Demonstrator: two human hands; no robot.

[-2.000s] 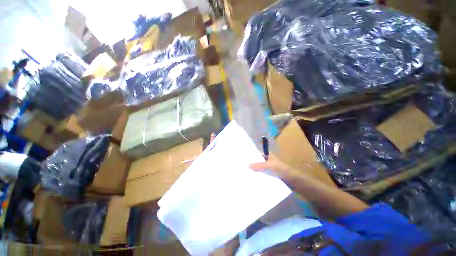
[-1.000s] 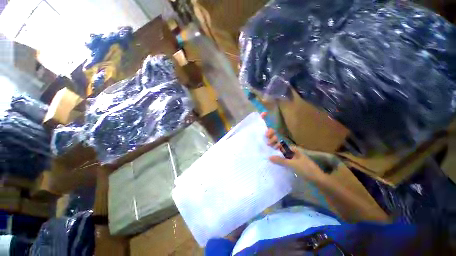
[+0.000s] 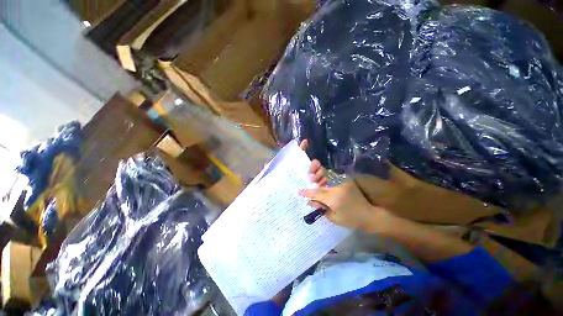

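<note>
White tally sheets (image 3: 265,231) with dense lines lie tilted in front of me. Fingertips of my left hand (image 3: 317,172) curl over their upper right edge; the rest of that hand is hidden behind the sheets. My right hand (image 3: 349,203) is over the right side of the sheets, its index finger touching the page. It holds a black marker pen (image 3: 314,216), which points down and left.
Dark garments in shiny poly covers (image 3: 420,92) heap over an open carton (image 3: 407,191) at right. Another covered dark pile (image 3: 139,247) is at lower left. Brown cartons (image 3: 114,139) and a grey floor strip (image 3: 216,136) lie beyond. A white surface (image 3: 352,281) shows below the sheets.
The view has swung, so the green bale has left the picture and the right heap looks larger. My right hand has moved further onto the sheets, with the pen now lower over the page.
</note>
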